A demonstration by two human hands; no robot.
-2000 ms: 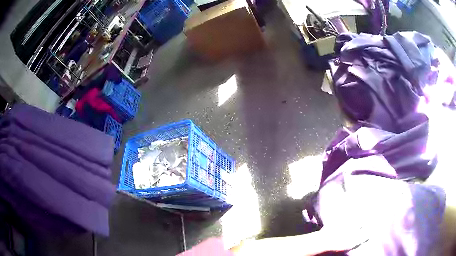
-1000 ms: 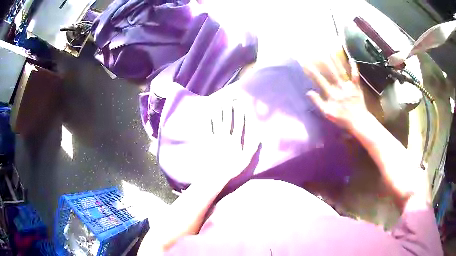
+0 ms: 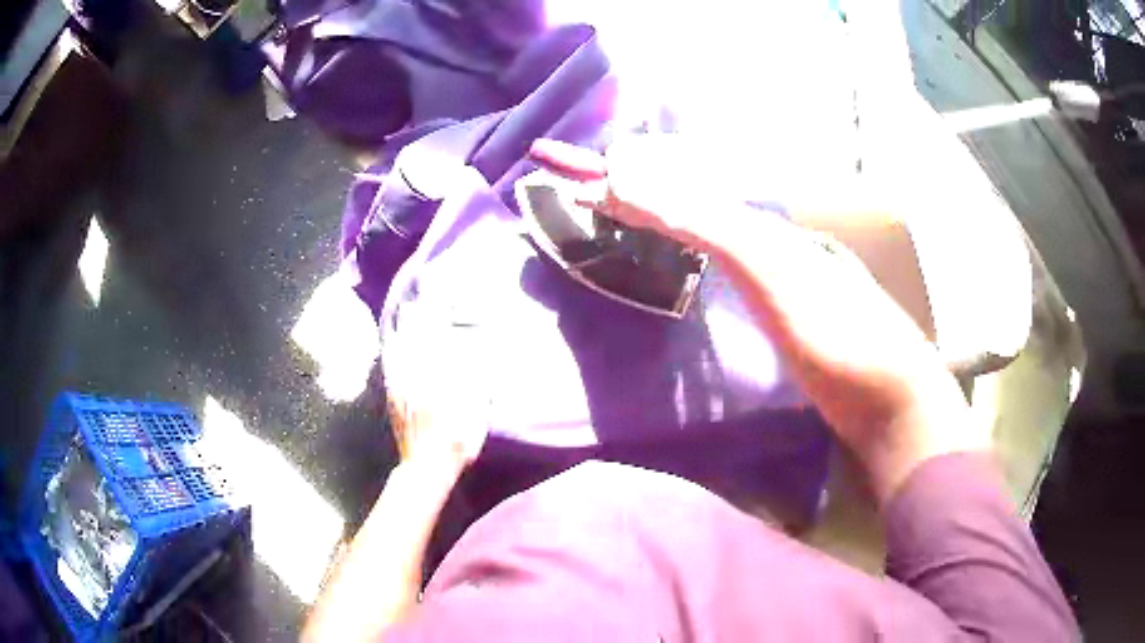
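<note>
The purple garment (image 3: 628, 364) lies spread over the pressing board, washed out to white and lilac by sun glare. My right hand (image 3: 615, 195) is closed on the handle of the steam iron (image 3: 640, 270), whose dark pointed body with a pale rim rests on or just over the garment. My left hand (image 3: 433, 421) is at the garment's near left edge, bleached by glare; its fingers are hard to make out, and whether it grips the cloth cannot be told.
A crumpled purple garment pile (image 3: 414, 69) lies beyond the board's far left. A blue crate (image 3: 138, 471) with pale scraps stands on the floor at lower left. A pale strap (image 3: 998, 116) runs at upper right. The tan board edge (image 3: 1030, 415) shows at right.
My right hand has taken hold of the iron, which has moved from the board's right end leftward onto the garment. My left hand has moved back to the near left edge.
</note>
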